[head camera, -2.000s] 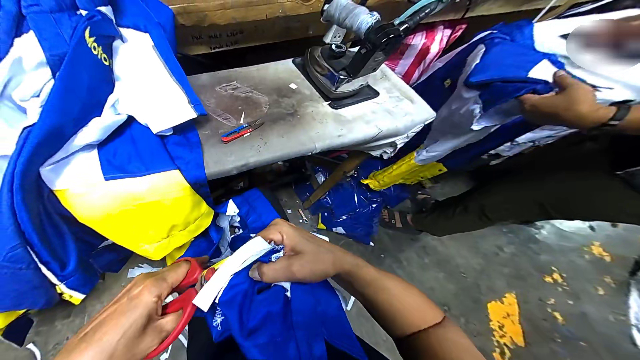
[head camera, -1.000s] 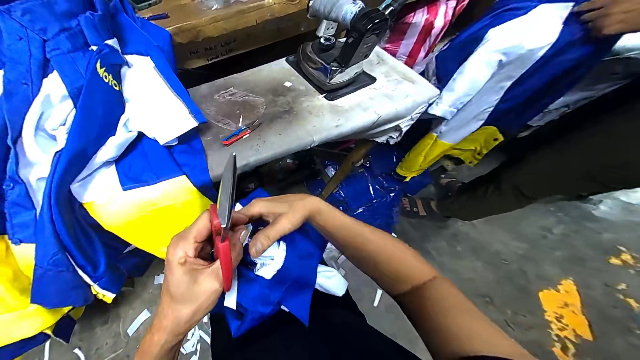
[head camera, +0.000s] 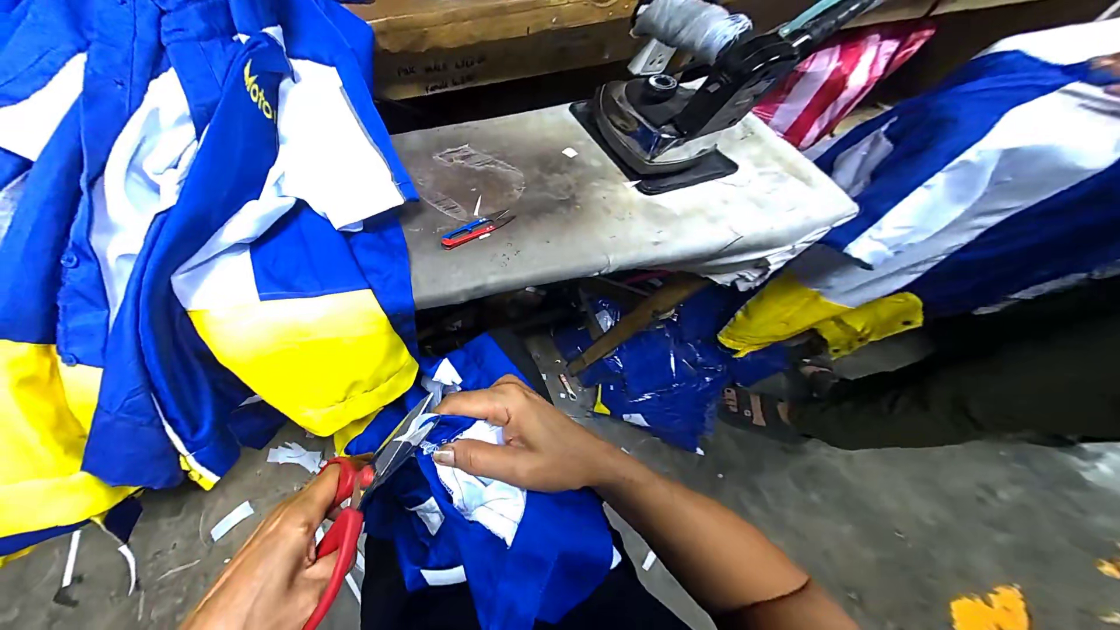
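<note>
My left hand (head camera: 284, 556) holds red-handled scissors (head camera: 346, 525) at the lower left, their metal blades at the edge of a blue and white cloth piece. My right hand (head camera: 525, 437) pinches that blue cloth (head camera: 560, 556) between thumb and fingers, close to the blade tips. The cloth lies over my dark-clad lap, with a white patch of fabric showing below my right thumb. Part of the blades is hidden by the cloth and fingers.
Blue, white and yellow garments (head camera: 302, 350) hang at left. A padded ironing surface (head camera: 542, 236) bears small thread snips (head camera: 472, 229) and an iron (head camera: 652, 122) on a dark rest. Blue plastic-wrapped material (head camera: 674, 376) lies beneath. Another person with a similar garment (head camera: 980, 175) is at right.
The scissors, upright a second ago, now point at the cloth edge. The white strip my right hand held two seconds ago is out of its fingers.
</note>
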